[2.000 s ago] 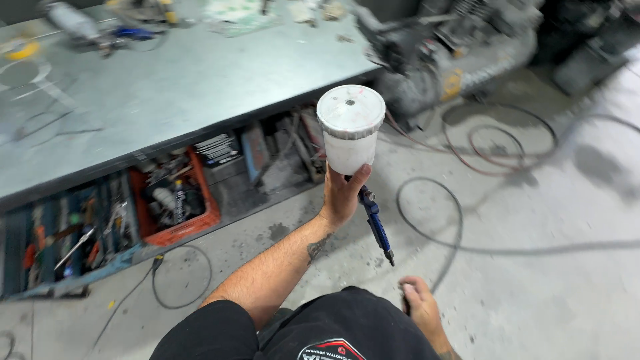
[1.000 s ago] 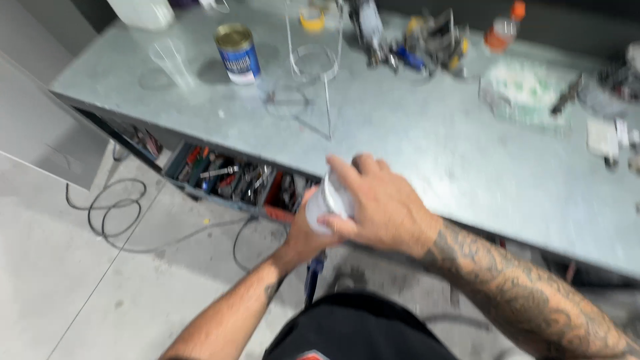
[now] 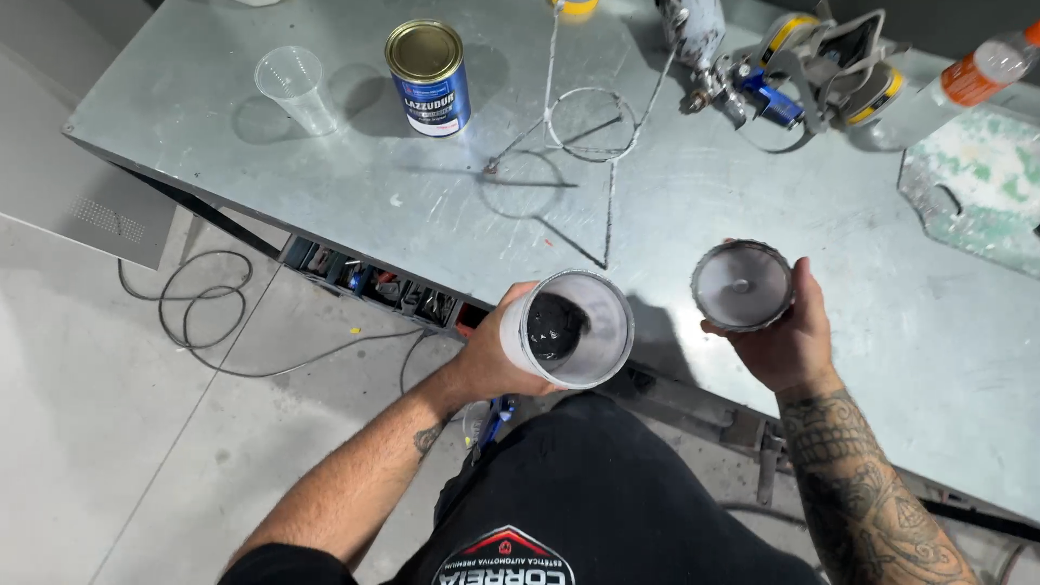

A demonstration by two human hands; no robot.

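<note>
My left hand (image 3: 500, 349) grips a white spray gun cup (image 3: 609, 325) without its lid, tilted so that black liquid (image 3: 555, 325) shows inside. Below that hand, part of the blue spray gun body (image 3: 497, 418) is visible beside my shirt. My right hand (image 3: 784, 337) holds the round cup lid (image 3: 741, 286) with its hollow inside turned up, to the right of the cup and apart from it. A bare wire stand (image 3: 591, 126) with a ring rests on the metal workbench (image 3: 406, 219) beyond the cup.
A blue Lazzudur can (image 3: 431, 81) and a clear plastic cup (image 3: 296, 89) stand at the bench's left. Another spray gun (image 3: 707, 57), a respirator (image 3: 837, 65), a bottle (image 3: 975, 81) and a stained sheet (image 3: 983, 187) lie back right. Tool bins (image 3: 382, 284) sit below; a hose (image 3: 236, 370) crosses the floor.
The lid, which was on the cup two seconds ago, is now off in my right hand. My hands, together on the cup a second ago, have moved apart. The view has shifted.
</note>
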